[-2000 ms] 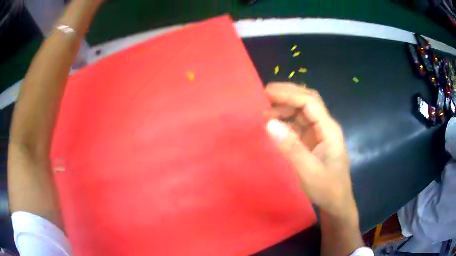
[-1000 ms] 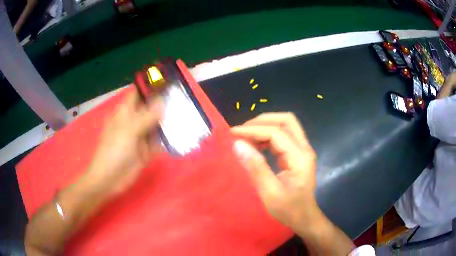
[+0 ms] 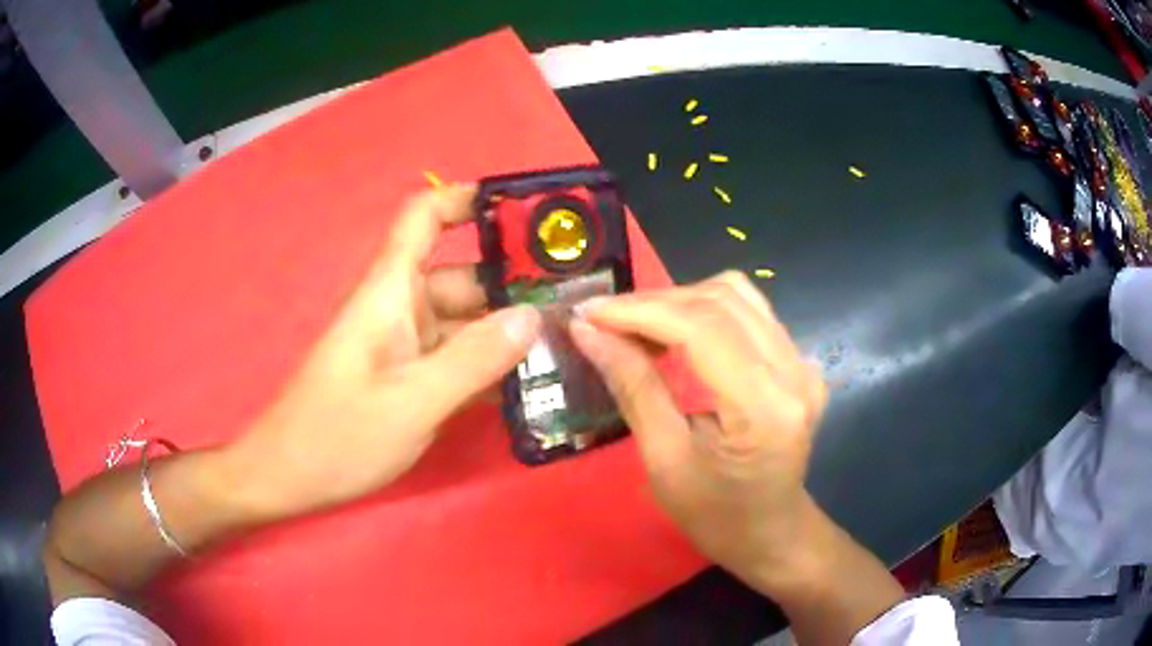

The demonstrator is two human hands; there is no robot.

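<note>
A half-assembled phone unit (image 3: 537, 391) lies upright in view over the red work mat (image 3: 253, 290). Its gold-yellow disc (image 3: 562, 235) in a black ring sits at the far end, inside a red inner housing (image 3: 516, 225). Green board and silver-white parts show at the near end. My left hand (image 3: 366, 379) holds the unit by its left edge, thumb on the inside. My right hand (image 3: 720, 416) has thumb and index finger pinched together over the unit's middle. Whether something small is between those fingertips cannot be told.
Small yellow pieces (image 3: 737, 234) are scattered on the dark bench (image 3: 910, 316); one lies on the mat. A white edge rail (image 3: 783, 48) borders the green conveyor (image 3: 354, 51). A pale post (image 3: 95, 95) stands at left. Waiting phones (image 3: 1042, 234) and a person's white sleeve (image 3: 1086, 467) are at right.
My left hand has brought the phone unit in over the mat and turned it more upright. My right hand has moved from the mat's edge onto the unit. More yellow pieces show on the bench.
</note>
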